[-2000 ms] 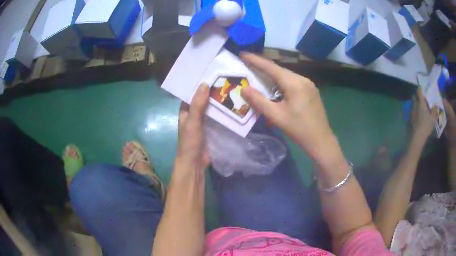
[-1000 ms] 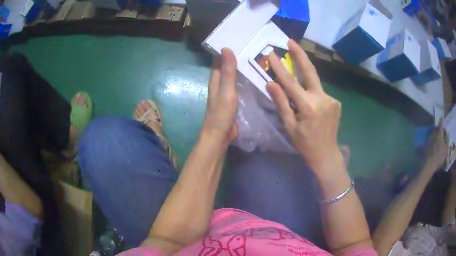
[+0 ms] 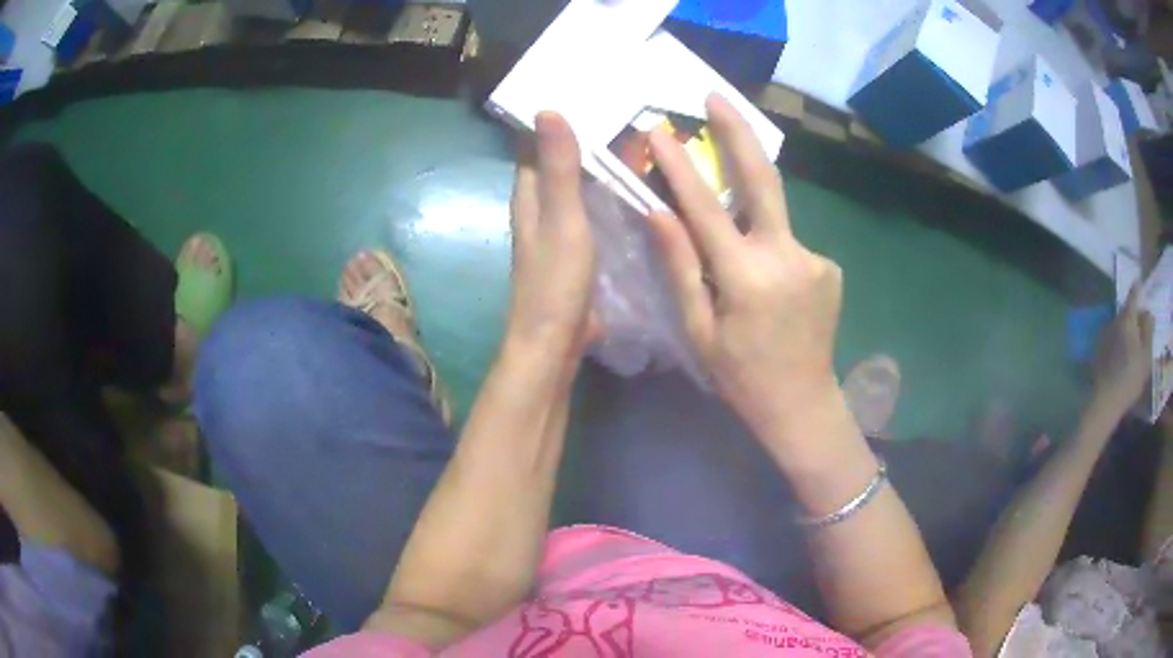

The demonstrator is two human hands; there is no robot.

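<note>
A white hinged photo-frame unit (image 3: 566, 80) is open like a book over the floor, near the table edge. My left hand (image 3: 553, 244) grips its lower left side, thumb side up. My right hand (image 3: 759, 276) holds its right part, with fingers over the small picture insert (image 3: 706, 161), which shows dark, red and yellow. A clear poly bag (image 3: 630, 302) hangs below the unit between my hands. The fan blades are not visible; the unit's top is cut off by the picture's upper edge.
Blue-and-white boxes (image 3: 921, 67) stand on the pale table (image 3: 823, 58) at the upper right. A blue box (image 3: 727, 28) is just behind the unit. Another person's hand (image 3: 1126, 354) holds a white item at the right. A seated person's dark-clothed leg (image 3: 77, 270) is at the left.
The unit was tilted away, and the blue blades and white hub seen earlier are out of view. My right fingers moved across the picture. The view shifted right, then slightly back.
</note>
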